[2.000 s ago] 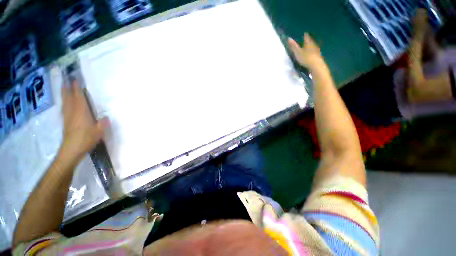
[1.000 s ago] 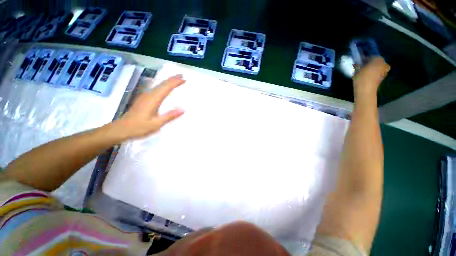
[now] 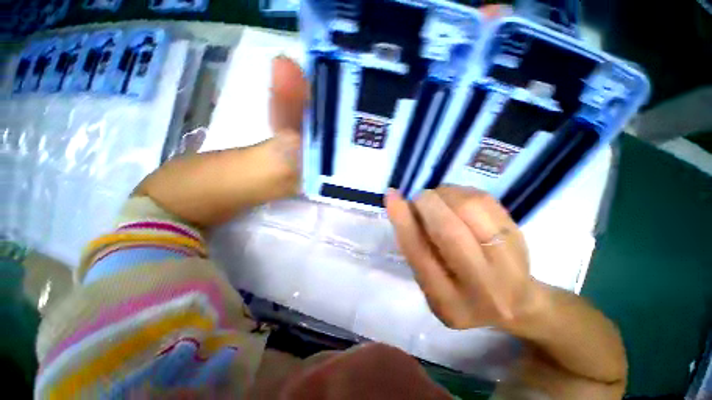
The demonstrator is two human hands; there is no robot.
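Two light-blue phone housings fill the upper middle, close to the camera, with their black and pale insides facing me. The left housing [image 3: 373,101] is nearly upright; the right housing [image 3: 539,109] tilts to the right. They meet at their lower ends and spread apart above. My right hand [image 3: 468,254] pinches them at the lower ends. My left hand [image 3: 287,101] is at the left housing's left edge, its fingers mostly hidden behind; a fingertip shows at the top between the housings. The white liner sheet [image 3: 328,242] lies below.
At the left, a row of several housings [image 3: 97,64] sits on another lined tray [image 3: 78,148]. More housings [image 3: 178,4] show at the top edge on the dark green bench [image 3: 656,234]. A pale rail [image 3: 695,156] runs at the right.
The right hand has come back from the far bench with housings, now held up close to the camera. The left hand has moved from above the liner to the left housing.
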